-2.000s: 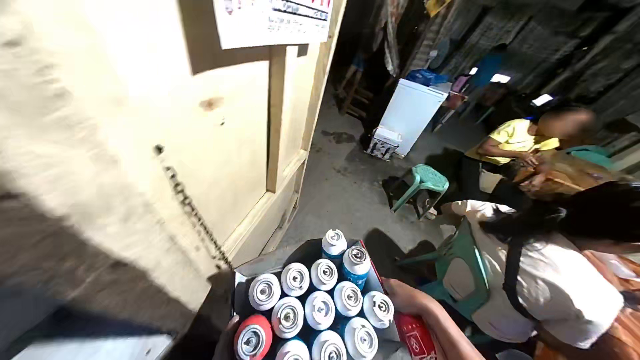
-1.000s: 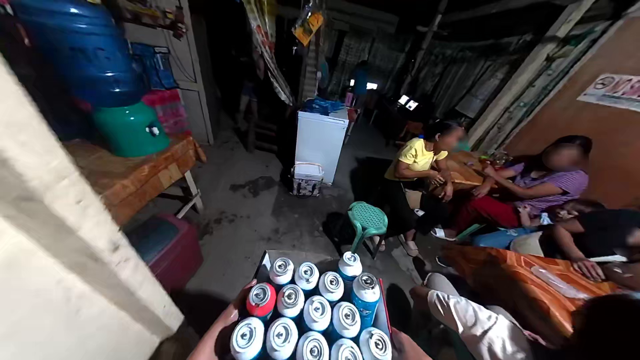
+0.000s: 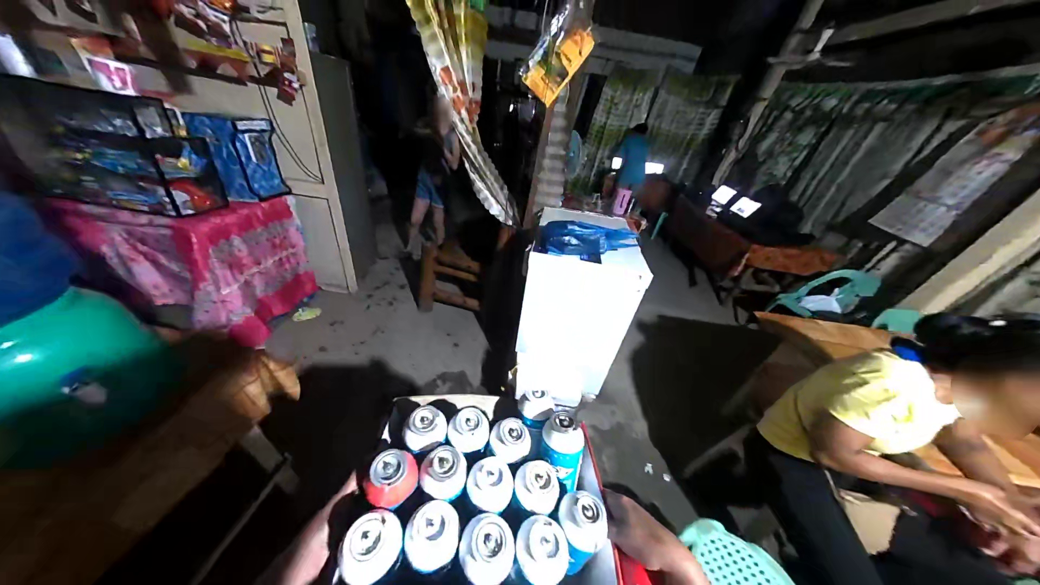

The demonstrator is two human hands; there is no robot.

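An open box [image 3: 598, 467] full of upright cans is held low in front of me. My left hand [image 3: 329, 520] grips its left side and my right hand [image 3: 642, 528] its right side; the fingers are mostly hidden. Most cans have white tops and blue bodies, such as the can [image 3: 564, 447] at the right of the box. One red can [image 3: 391, 479] stands at the left side. Several cans form uneven rows, and the far-right ones sit a little apart from the others.
A white chest-like appliance [image 3: 577, 317] with a blue plastic bag stands ahead. A wooden table [image 3: 122, 422] with a green water dispenser [image 3: 73, 366] is on the left. A person in yellow [image 3: 861, 414] sits at the right, near a green plastic stool [image 3: 727, 556]. Another person [image 3: 431, 179] stands farther back.
The view has turned and moved forward from the pale wall into the room. The white appliance is nearer now. The box of cans stays between my hands.
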